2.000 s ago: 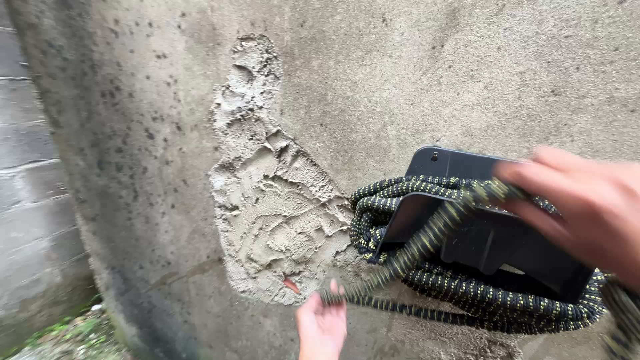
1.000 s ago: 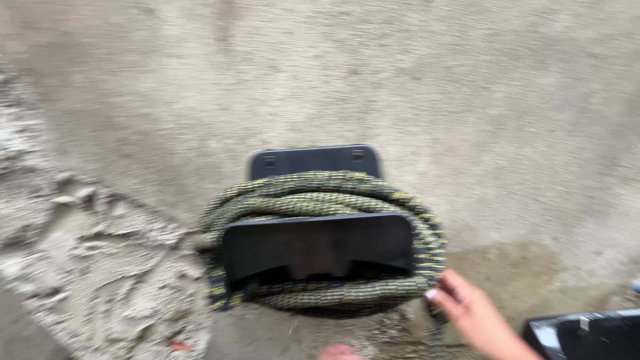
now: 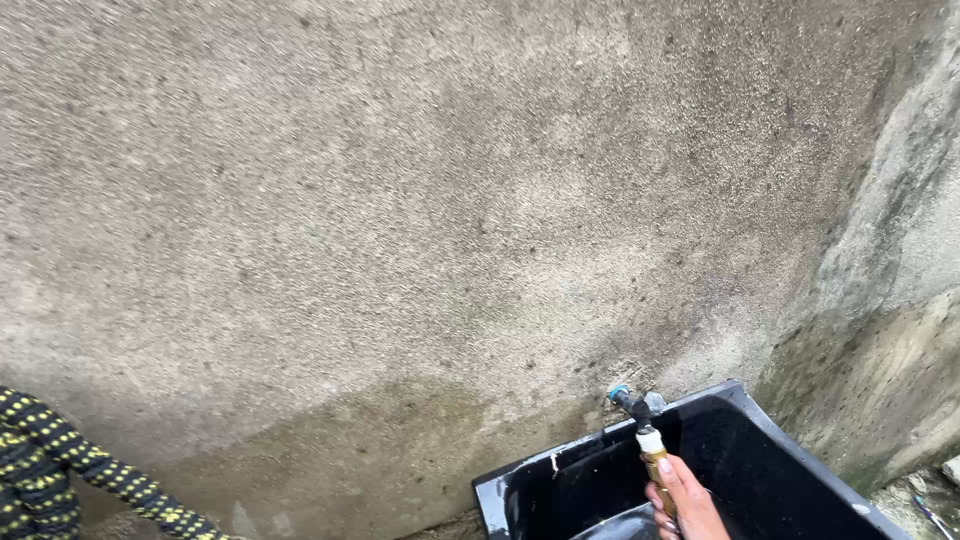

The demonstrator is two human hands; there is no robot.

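My right hand (image 3: 686,499) grips a brass-coloured hose fitting (image 3: 655,469) at the lower right. Directly above the fingers, a white collar (image 3: 650,441) joins the fitting to a dark tap (image 3: 640,411), which sticks out of the wall from a blue ring. The hand and fitting are over a black basin (image 3: 592,465). Whether a hose runs on below the hand cannot be seen. A black and yellow braided hose (image 3: 97,469) lies in loops at the lower left, cut off by the frame. My left hand is out of view.
A rough concrete wall (image 3: 450,225) fills most of the view, with a damp, darker band low down. At the right, another stained wall face (image 3: 885,382) meets it beside the basin. Rubble and debris (image 3: 919,499) lie in the lower right corner.
The view has swung right, bringing the tap and more of the basin into sight. My right hand, beside the coiled hose a second ago, is now on the fitting. My left hand has left view.
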